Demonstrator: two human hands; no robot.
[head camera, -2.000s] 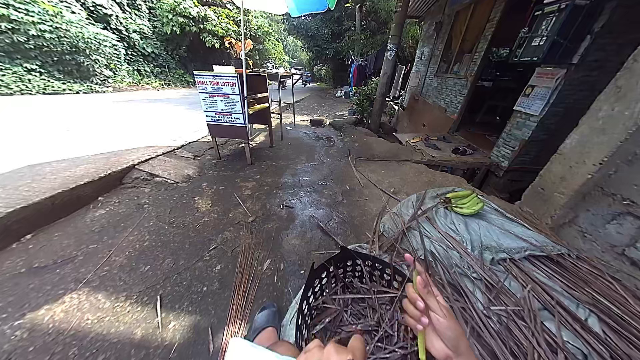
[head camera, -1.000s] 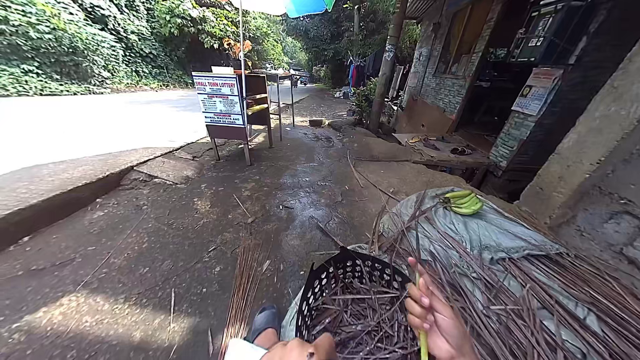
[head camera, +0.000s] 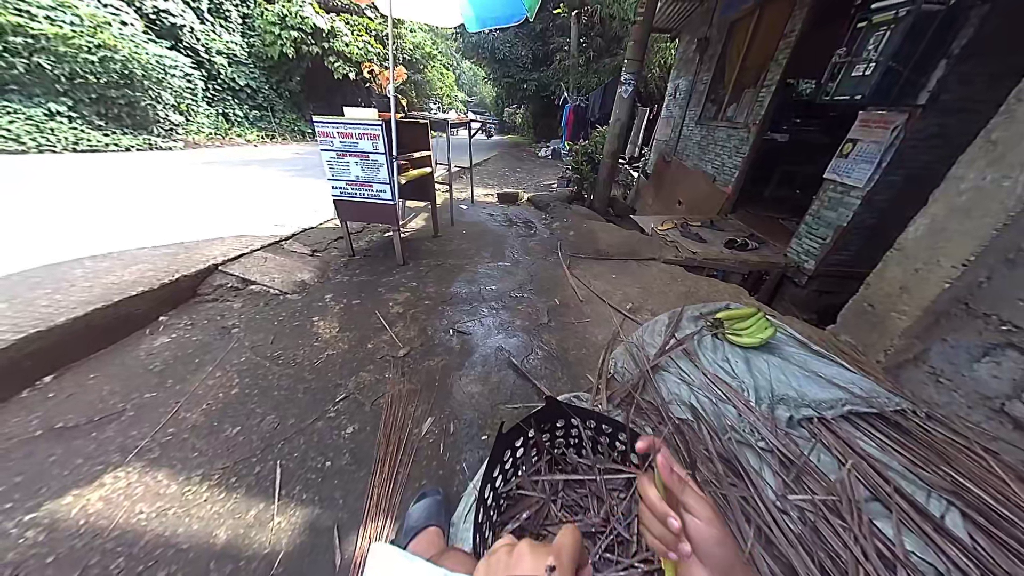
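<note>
At the lower right, my right hand (head camera: 692, 512) is closed around a thin yellow-green handle (head camera: 661, 488), held at the right rim of a black perforated plastic basket (head camera: 512, 448). Dry brown leaf scraps (head camera: 592, 496) lie inside the basket. Over its near side is my left hand (head camera: 532, 552), fingers curled, cut off by the bottom edge; what it holds cannot be made out. A bundle of thin brown leaf ribs (head camera: 390, 472) lies on the ground left of the basket. Long dry fronds (head camera: 864, 480) spread over a grey-green sack (head camera: 768, 392) to the right.
Green bananas (head camera: 744, 326) rest on the sack. My slippered foot (head camera: 424, 512) is beside the basket. Ahead stands a wooden stall with a sign board (head camera: 354, 160) under an umbrella (head camera: 488, 12). A concrete kerb (head camera: 120, 304) edges the road at left. Footwear lies on a doorstep (head camera: 720, 248) at right.
My left hand has shifted slightly right along the basket's near side. My right hand stays at the rim with the handle.
</note>
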